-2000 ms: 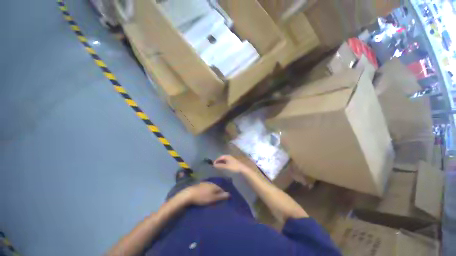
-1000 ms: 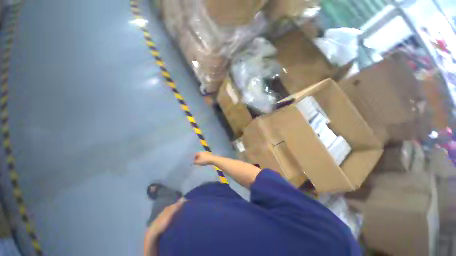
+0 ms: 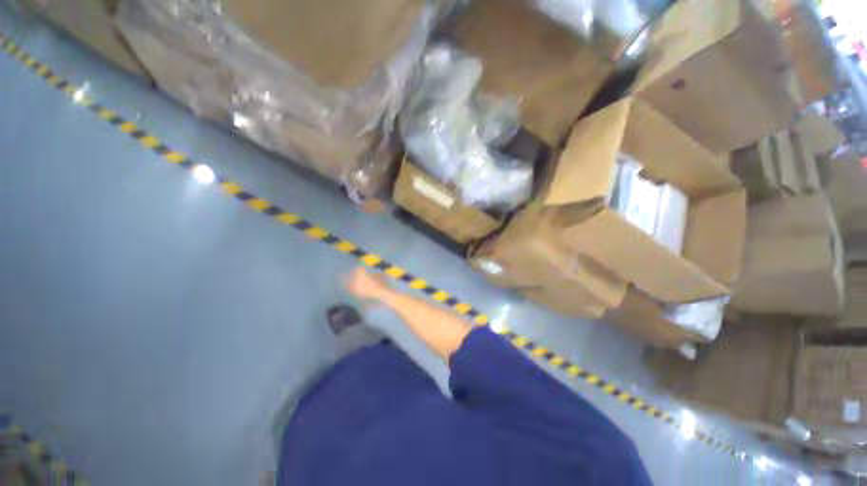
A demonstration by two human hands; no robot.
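Observation:
My right hand (image 3: 363, 285) is small and blurred in front of my body, over the grey-blue floor beside the aisle tape. It touches no carton; its fingers are too blurred to read. My left hand is not in view. An open carton (image 3: 589, 171) with raised flaps stands on other cartons at the right, with white flat items (image 3: 650, 204) inside. A smaller carton (image 3: 442, 204) with clear plastic bags (image 3: 461, 133) on top stands to its left.
Yellow-black aisle tape (image 3: 314, 232) crosses the floor (image 3: 190, 313) diagonally. Stretch film (image 3: 276, 104) wraps a carton stack at the top. More cartons (image 3: 784, 252) stand at the right. A shoe (image 3: 342, 318) shows below my right hand.
The view has turned, so the tape runs more diagonally and the wrapped stack fills more of the top. My left hand, partly visible before, has left the picture. My right hand has stayed in front of me.

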